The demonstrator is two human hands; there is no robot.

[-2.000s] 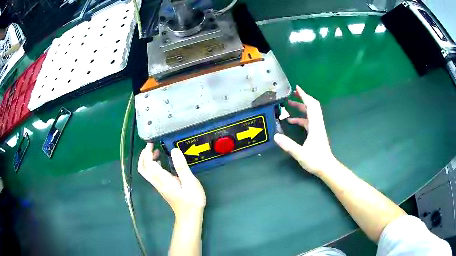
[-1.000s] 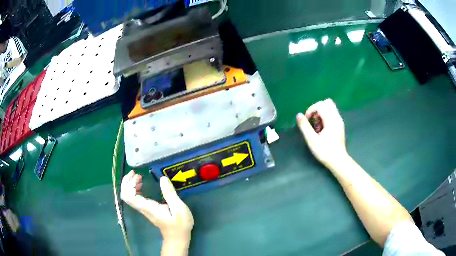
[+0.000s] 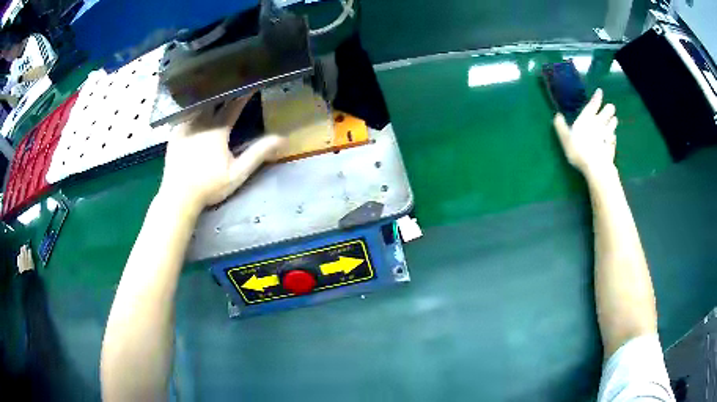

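My left hand [image 3: 196,157] reaches over the left part of the fixture [image 3: 303,129], under the tilted press head [image 3: 240,74]. A dark phone unit [image 3: 250,124] shows between its thumb and fingers. The fingertips are hidden, so its hold is unclear. My right hand [image 3: 591,140] is open at the right, its fingers spread just below another dark phone unit [image 3: 562,82] on the green surface. The blue press base [image 3: 314,302] has a round red button [image 3: 299,282] between two yellow arrows.
A white perforated tray [image 3: 110,114] and a red tray [image 3: 39,153] lie left of the press. Another phone unit [image 3: 53,232] lies below them, with another person's hand [image 3: 26,257] at the left edge. A black pad [image 3: 668,94] is at the upper right.
The press head has gone from lowered to raised. My left hand has moved from the base's left side up to the fixture. My right hand has left the base's right side for the far-right phone unit.
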